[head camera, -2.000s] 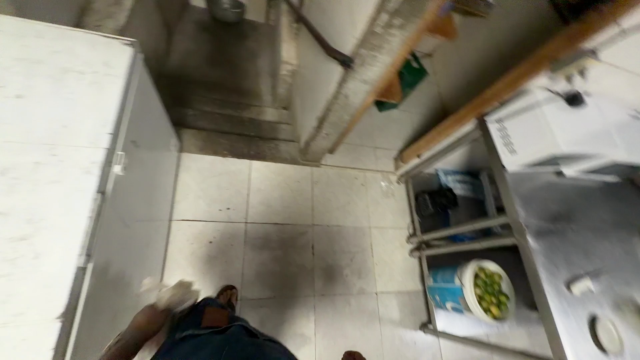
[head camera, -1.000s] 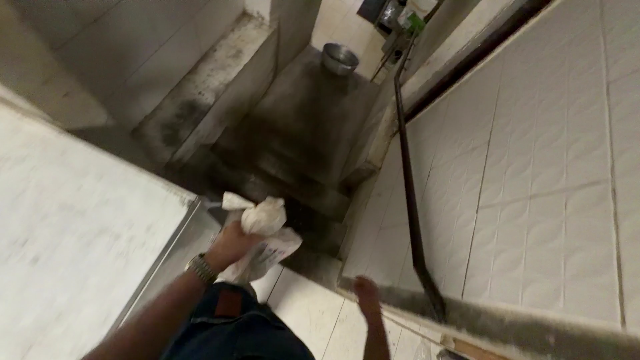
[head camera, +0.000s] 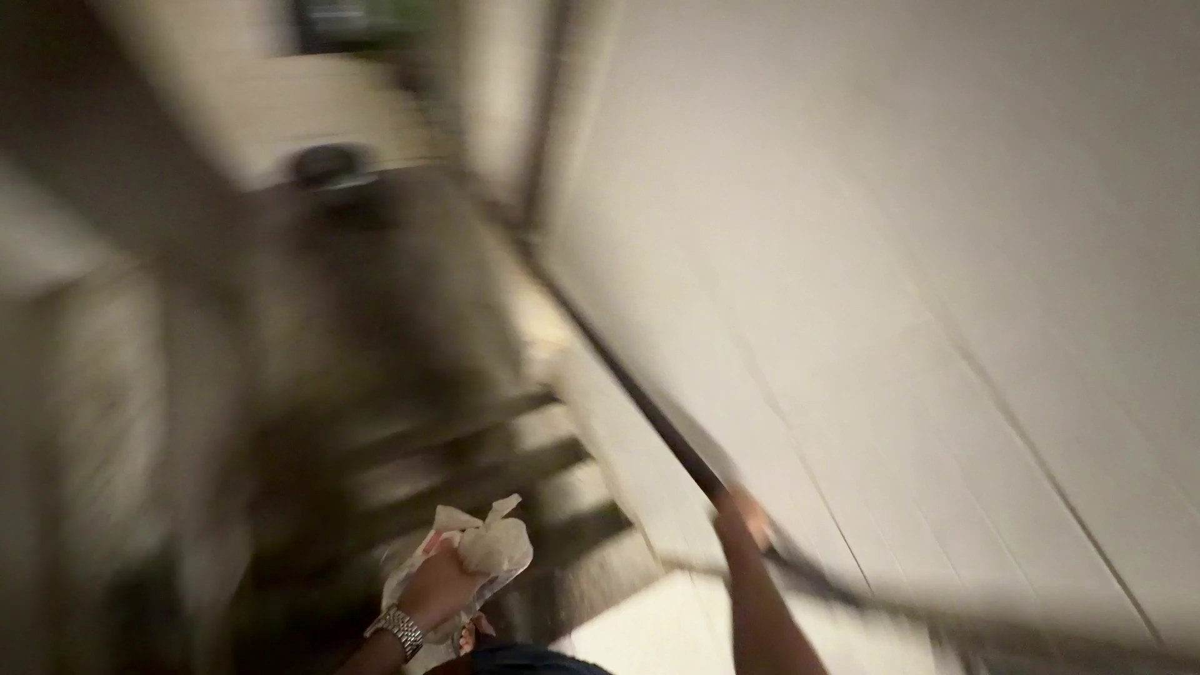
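My left hand (head camera: 441, 586), with a metal-link watch on its wrist, is closed around a crumpled whitish plastic bag (head camera: 497, 546) at the lower middle of the view. What the bag contains is hidden. My right hand (head camera: 745, 517) is wrapped around a dark handrail (head camera: 628, 384) that slopes along the tiled wall on the right. The hand is blurred. Below and ahead of the bag are the steps of a staircase (head camera: 469, 450), dim and smeared by motion.
A round, dark-looking bowl or basin (head camera: 328, 167) rests on the landing beyond the steps. White tiled wall (head camera: 891, 281) fills the right side. A blurred wall or ledge (head camera: 112, 375) bounds the left. Pale floor (head camera: 656, 628) lies beside my feet.
My right hand has moved from beside my body onto the handrail. The bag remains in my left hand. The view has swung, and the white surface on the left has left it.
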